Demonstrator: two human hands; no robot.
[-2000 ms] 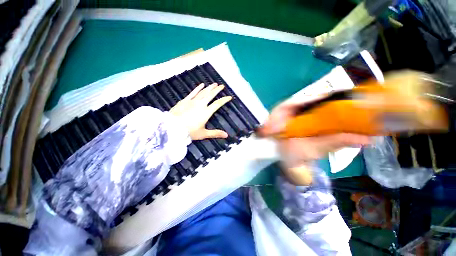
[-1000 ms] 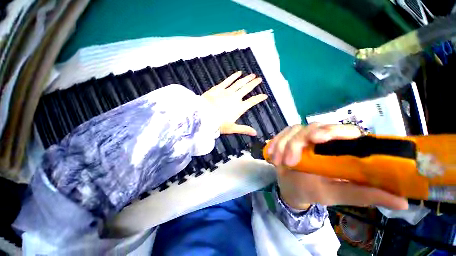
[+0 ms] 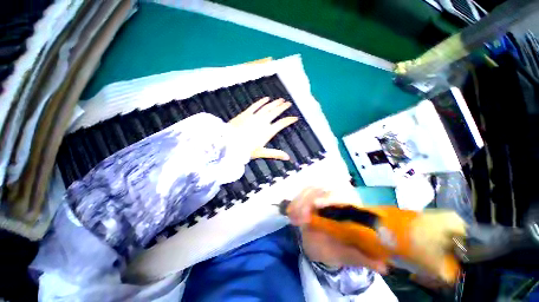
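Observation:
Long black strip parts (image 3: 159, 112) lie side by side on a white foam sheet (image 3: 307, 88), their notched ends toward me. My left hand (image 3: 257, 131) lies spread, palm down, on the strips near the right end of the row. My right hand (image 3: 322, 236) holds an orange electric screwdriver (image 3: 354, 230), somewhat blurred. Its dark nose and thin bit point left, over the foam just below the notched ends, apart from them. A white screw feeder (image 3: 369, 166) with a small metal mechanism and dark opening stands right of the parts.
Stacked white and brown layers (image 3: 65, 94) stand at the left. A green bench mat (image 3: 195, 44) lies beyond the foam, with a darker green conveyor (image 3: 307, 20) behind its pale edge. A wrapped post (image 3: 437, 56) is at upper right. White scrap (image 3: 415, 191) and clear film lie by the feeder.
The screwdriver has moved down and left in the picture from the strip ends, uncovering the feeder. My left hand stays spread on the strips. The whole view has shifted.

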